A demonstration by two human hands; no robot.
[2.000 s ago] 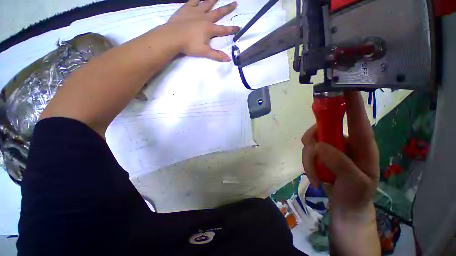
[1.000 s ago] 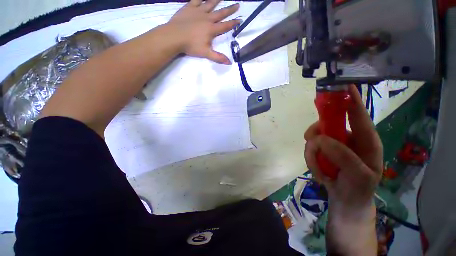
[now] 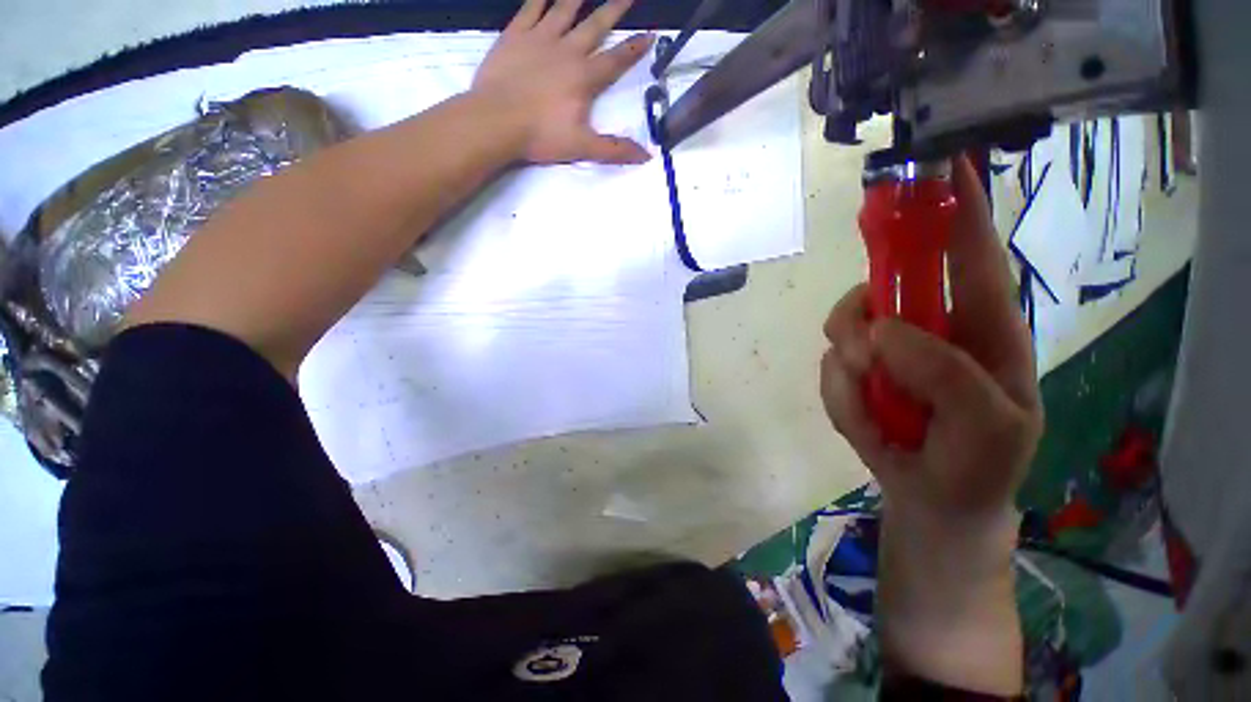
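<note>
My right hand is closed around the red machine handle. The cutting machine fills the upper right, partly cut off by the top edge. Its narrow knife standard and presser foot stand at a dark curved cut in the white paper marker. The grey base plate shows only as a small corner beside the paper's right edge. My left hand lies on the paper with fingers spread, just left of the knife, holding nothing.
A weight wrapped in shiny plastic rests on the paper at left. The dark fabric edge runs along the top. Narrow offcuts lie on the table at right. The green floor holds scraps at lower right.
The machine and my right hand have moved up, away from me, and the cut has grown longer. Less of the base plate shows. My left hand has moved slightly right.
</note>
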